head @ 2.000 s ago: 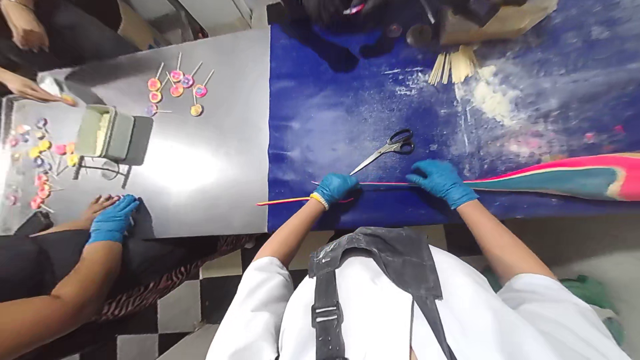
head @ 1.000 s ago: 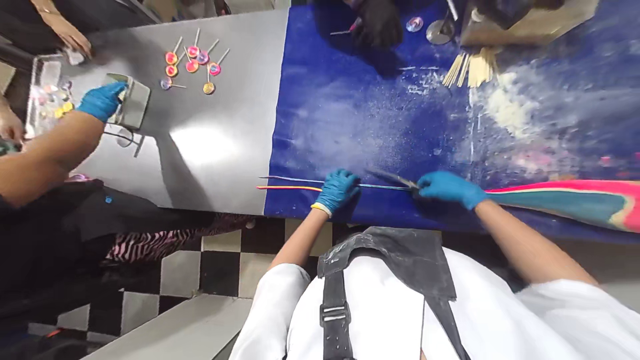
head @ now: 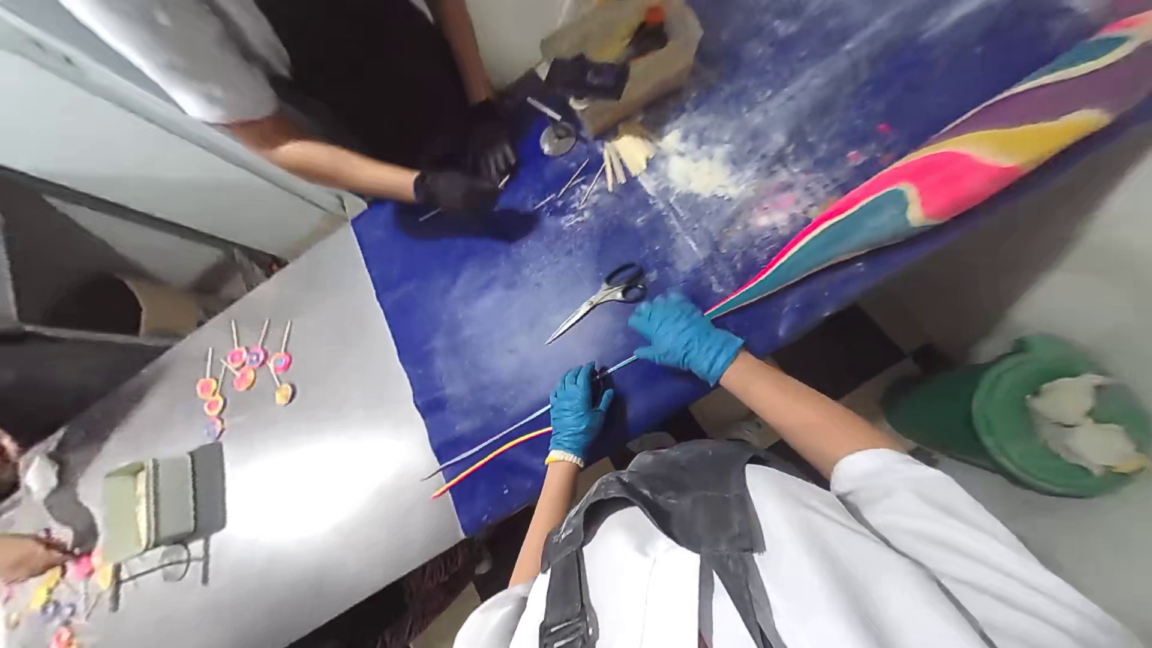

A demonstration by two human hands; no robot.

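My left hand (head: 579, 411), in a blue glove, is closed on thin candy ropes; a bluish strand (head: 490, 443) and a red-and-yellow strand (head: 486, 463) trail from it to the left. My right hand (head: 686, 338), also blue-gloved, rests over the narrow end of a large twisted candy roll (head: 967, 184) striped pink, teal, yellow and purple. A thin bluish strand runs between the two hands. Metal scissors with black handles (head: 603, 297) lie on the blue mat, just up and left of my right hand, with nobody holding them.
Across the blue mat (head: 504, 297), a person's black-gloved hands (head: 463, 180) hold a thin stick. Sticks (head: 621, 160) and white powder lie near a box (head: 634, 85). Lollipops (head: 243, 364) and a grey-green device (head: 153, 504) stand on the metal table. A green bin (head: 1053, 423) is at right.
The scissors, by my right hand a second ago, now lie on the mat. The view has turned and shifted. The co-worker's blue-gloved hand at left is out of view.
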